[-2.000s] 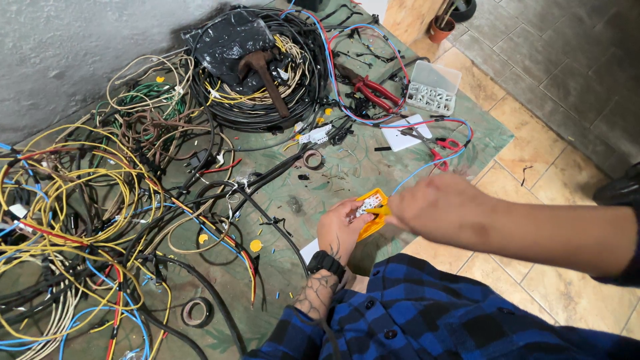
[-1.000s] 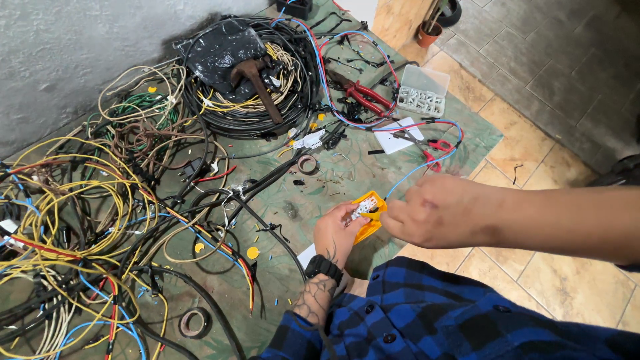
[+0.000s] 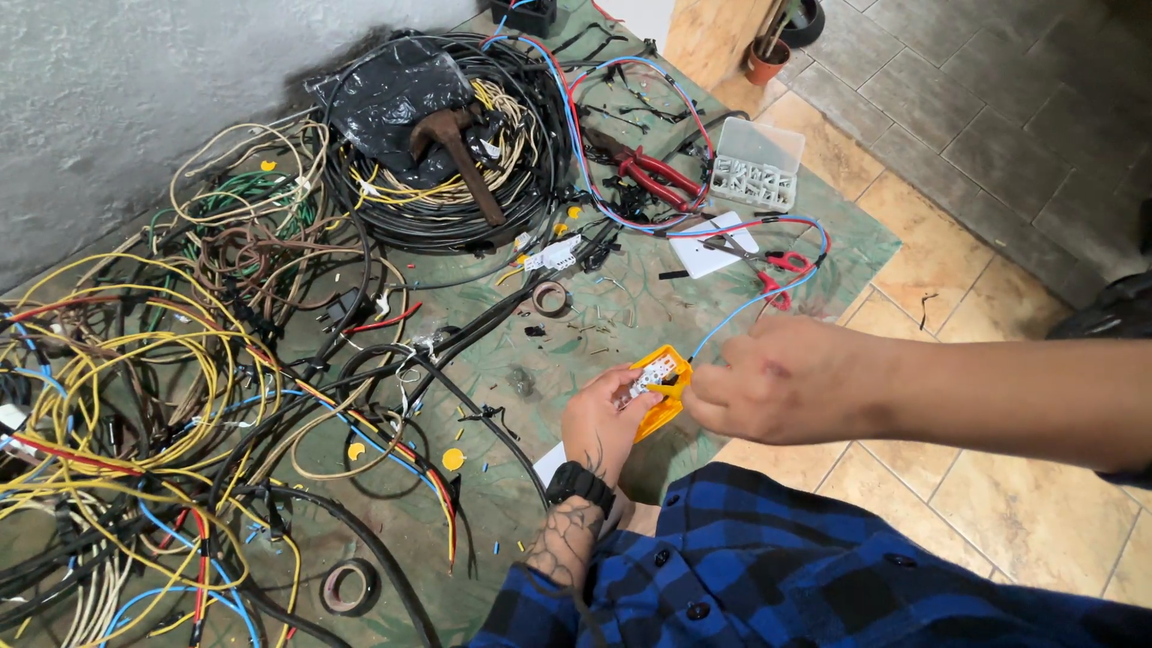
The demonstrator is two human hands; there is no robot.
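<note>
My left hand (image 3: 607, 418), with a dark watch on the wrist, grips a yellow plastic electrical box (image 3: 660, 423) and a white part with printed marks (image 3: 652, 376) at its opening. My right hand (image 3: 774, 382) is closed beside the box, on a small yellow piece (image 3: 667, 390) that points toward the white part; its other end is hidden by the fingers. A blue wire (image 3: 731, 317) runs up from the box's corner, past red-handled scissors (image 3: 776, 277) lying partly over a white plate (image 3: 706, 250).
Tangled yellow, black and blue cables (image 3: 171, 387) cover the table's left side. A hammer (image 3: 459, 162) rests on a black cable coil (image 3: 405, 236). Red-handled pliers (image 3: 661, 180), a clear compartment box (image 3: 754, 180) and tape rolls (image 3: 549, 298) lie about. Tiled floor (image 3: 990, 490) borders the right edge.
My right hand stays beside the yellow box, its grip turned slightly. My left hand keeps its hold on the box. Nothing else has plainly moved.
</note>
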